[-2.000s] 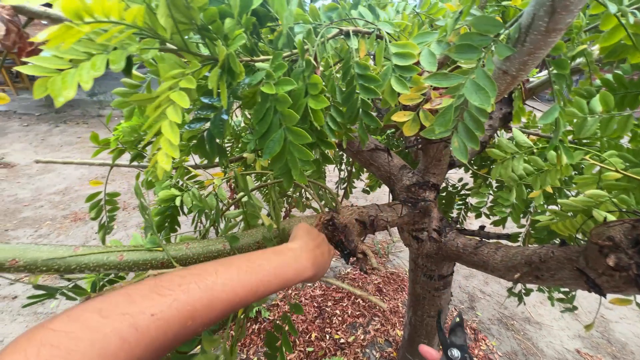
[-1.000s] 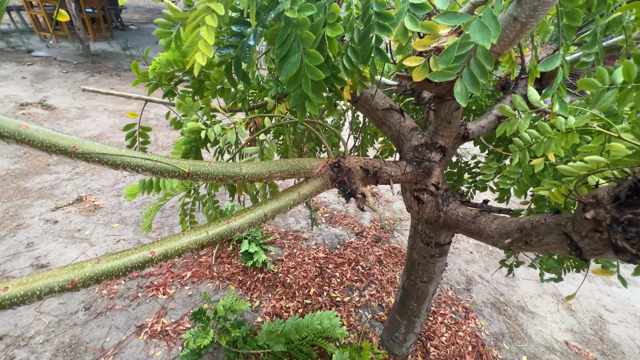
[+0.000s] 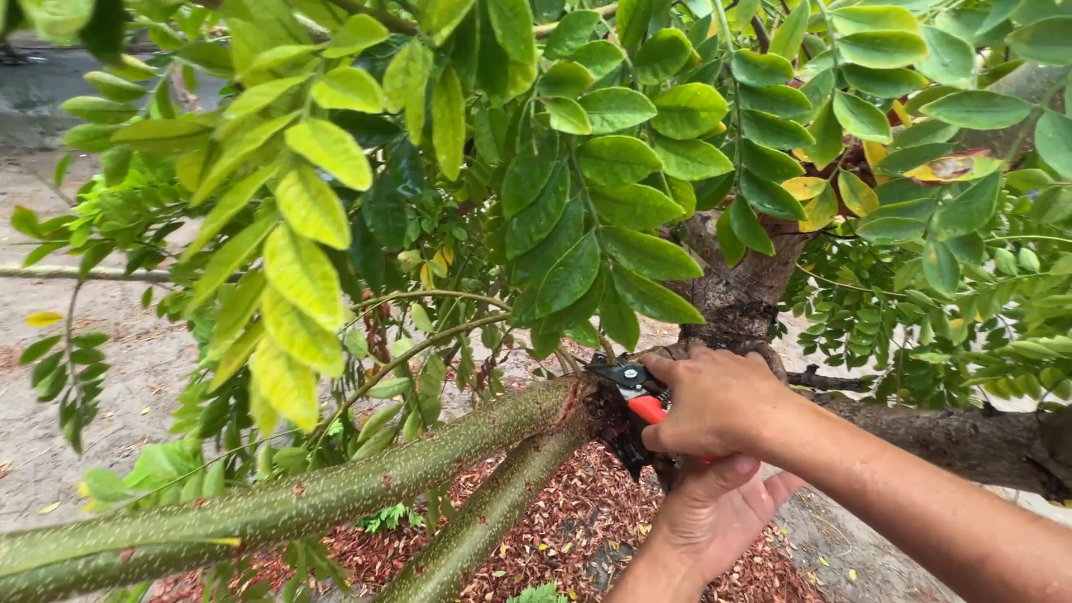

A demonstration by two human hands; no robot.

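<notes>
Bypass pruning shears (image 3: 641, 394) with dark blades and red handles are in my right hand (image 3: 724, 402), which reaches in from the right. The blades lie at the fork where two green, speckled branches (image 3: 335, 494) join a rough brown limb (image 3: 670, 356). Under it, my left hand (image 3: 720, 511) comes up from the bottom edge, palm turned upward, close to the lower red handle. Whether it grips that handle cannot be seen. Dark, rough bark (image 3: 615, 427) shows just below the blades.
Leafy compound foliage (image 3: 620, 193) hangs over the fork, with yellow-green leaflets (image 3: 301, 268) close to the camera. The trunk (image 3: 737, 293) stands behind my hands, and a thick limb (image 3: 938, 431) runs right. Reddish-brown mulch (image 3: 553, 519) and sandy ground lie below.
Both hands have come into view at the fork, with the shears in the right one; one second ago neither showed. The view has moved closer, and foliage covers more of it.
</notes>
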